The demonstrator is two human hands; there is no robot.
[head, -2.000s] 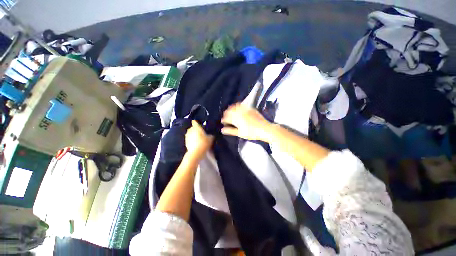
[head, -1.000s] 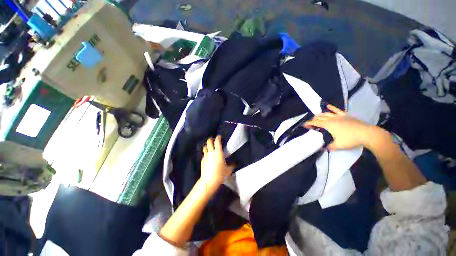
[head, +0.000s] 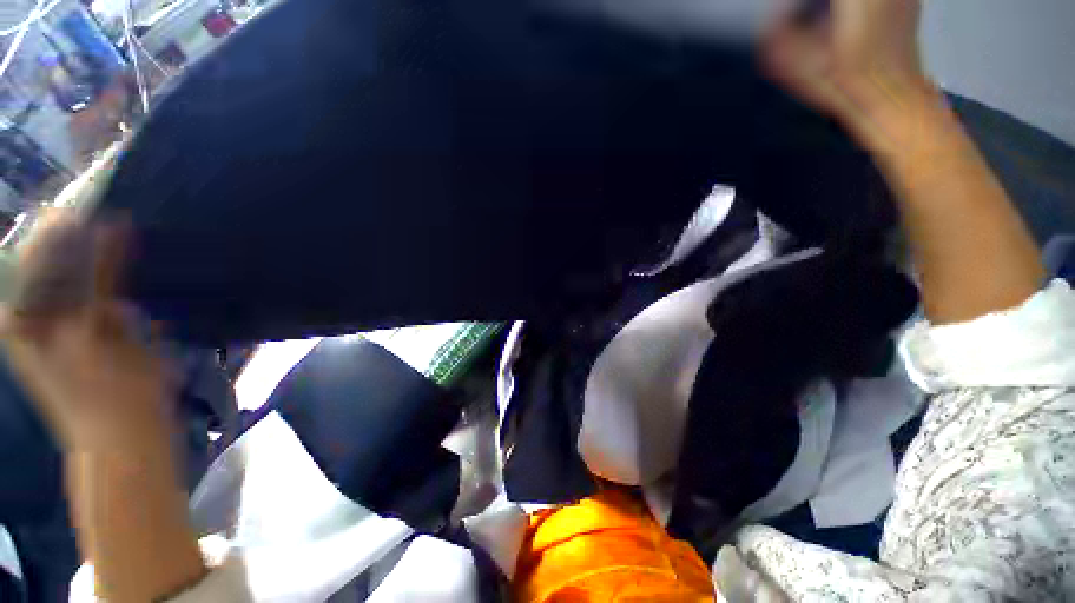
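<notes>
A large navy fabric panel (head: 472, 165) is stretched wide across the upper view, close to the camera. My left hand (head: 77, 283) is at the far left, blurred, holding the panel's left end. My right hand (head: 843, 59) is raised at the upper right, cut off by the top edge, and holds the panel's other end. Below it, part-sewn navy and white garment pieces (head: 642, 389) lie heaped toward the lap. Another navy and white piece (head: 365, 412) lies to their left.
An orange cloth (head: 613, 554) shows at the lap. A strip of green ruler-marked table edge (head: 466, 351) shows below the panel. The sewing machine is hidden behind the panel. Blurred items and thin white lines are at the upper left.
Both hands have left the heap and moved up and apart. The navy panel is now lifted and spread between them, covering the machine and scissors seen before.
</notes>
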